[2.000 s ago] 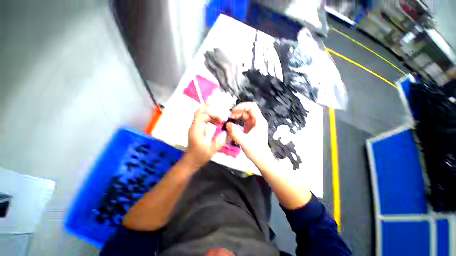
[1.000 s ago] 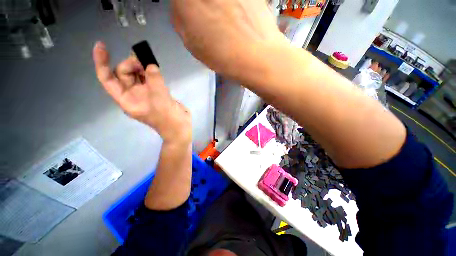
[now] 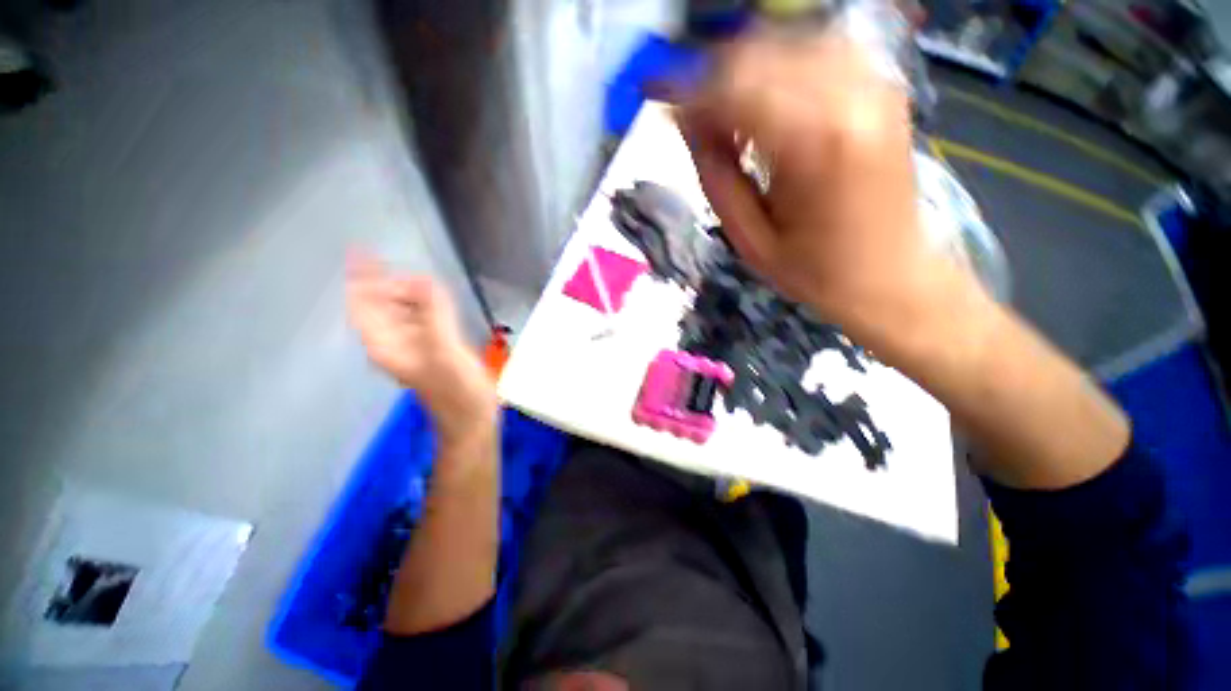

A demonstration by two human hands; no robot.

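Note:
My left hand [image 3: 412, 331] is raised over the blue bin's far end, blurred, one finger held out; no piece shows in it. My right hand [image 3: 824, 169] is high over the table's far part, large and blurred, fingers curled; what it holds, if anything, cannot be made out. The pink holder [image 3: 667, 394] with its black insert sits near the table's front edge, touched by neither hand. Loose black pads [image 3: 790, 392] lie heaped beside it. A flat pink pad [image 3: 606, 278] with a white stick across it lies farther along.
The white table [image 3: 574, 371] carries a small grey strip and a crumpled grey heap [image 3: 659, 230]. The blue bin [image 3: 331, 554] with dark parts is at lower left. A grey wall with a sheet [image 3: 176, 567] is at left. A clear bag [image 3: 965, 223] is partly behind my right arm.
The view has swung down from the overhead parts to the table. My left hand has lowered, and the black piece it held no longer shows. My right hand is back over the table.

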